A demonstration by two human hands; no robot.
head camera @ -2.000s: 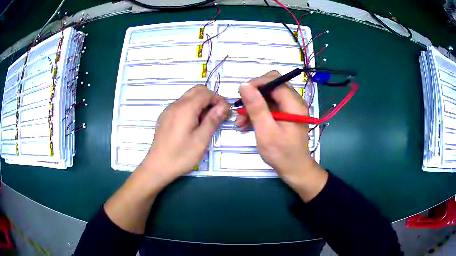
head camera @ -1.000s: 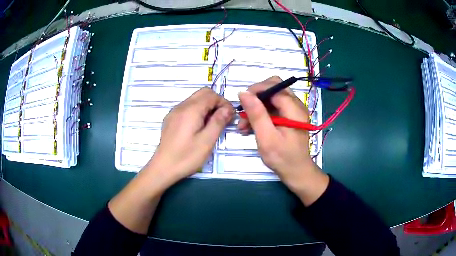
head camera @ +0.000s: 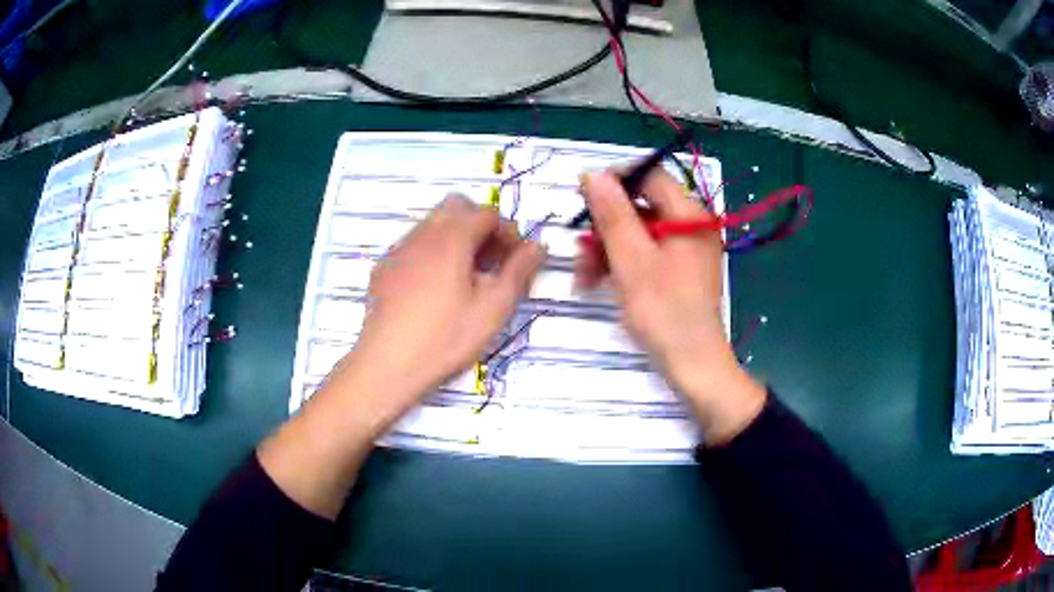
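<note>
My right hand [head camera: 661, 260] holds the red test probe [head camera: 682, 228] and the black test probe [head camera: 630, 183], both blurred. Their tips are left of the hand, a short gap from my left hand. My left hand [head camera: 445, 301] is over the middle of the blister tray [head camera: 578, 445], with thumb and fingertips close together. Whether a lead connector is between them cannot be told. Pouch cells [head camera: 601, 393] lie in two columns in the tray, with yellow tape [head camera: 481, 377] and thin lead wires [head camera: 514, 338] at the wired ends. My left hand hides part of the left column.
Tray stacks stand at left [head camera: 116, 254] and right [head camera: 1006, 330]; connectors hang off the left stack's edge. Probe cables [head camera: 769, 208] loop beside my right hand. A thick black cable [head camera: 485, 97] lies behind the tray. A red object [head camera: 994, 555] is below the bench at lower right.
The view has shifted, showing more of the bench's rear. The probe tips have moved away from my left fingertips, opening a gap. Wires in the lower middle of the tray are now uncovered.
</note>
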